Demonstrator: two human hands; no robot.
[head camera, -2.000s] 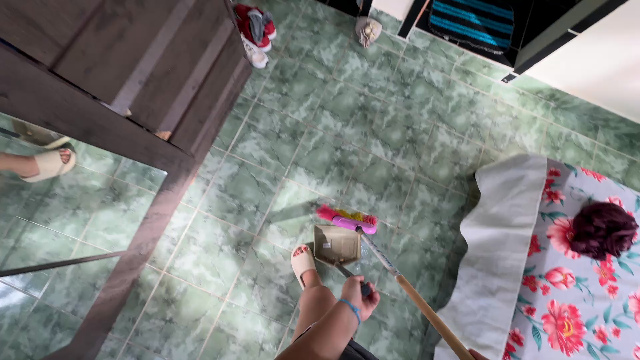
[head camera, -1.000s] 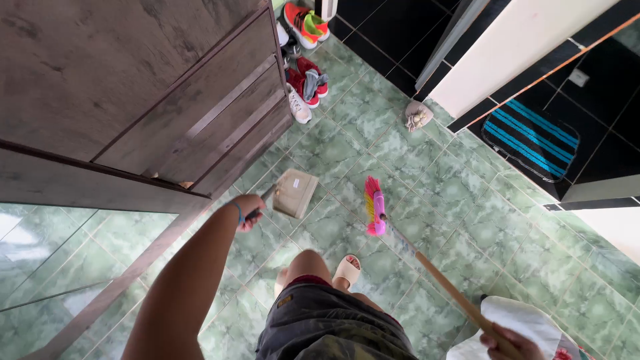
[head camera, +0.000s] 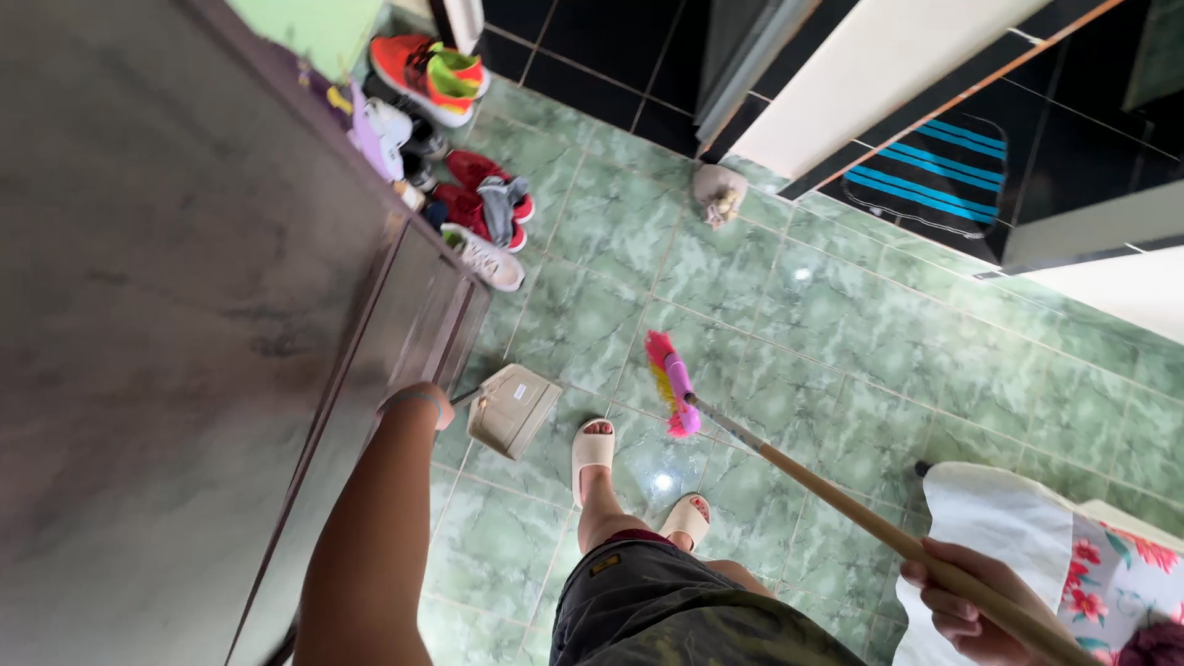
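At the left, my left hand (head camera: 427, 405) is wrapped around the handle of a beige dustpan (head camera: 515, 412); the wrist and arm hide most of the fingers. A push broom with a pink and yellow bristle head (head camera: 675, 384) stands over the green tiles ahead of my feet. Its long wooden handle (head camera: 842, 504) runs down to the lower right, where my right hand (head camera: 985, 597) is closed around it. Broom head and dustpan are apart, with my beige slides (head camera: 593, 460) just below and between them.
Dark wooden furniture (head camera: 185, 324) fills the left side. Beside it lie several shoes (head camera: 486, 257). A small tied bag (head camera: 720, 192) sits by the door frame. A blue-striped mat (head camera: 934, 176) lies on black tiles beyond. At the lower right is a bed with a floral cover (head camera: 1110, 573).
The dustpan and broom head, close together two seconds ago, are now apart, the dustpan to the left. The view has shifted considerably, bringing more shoes into sight.
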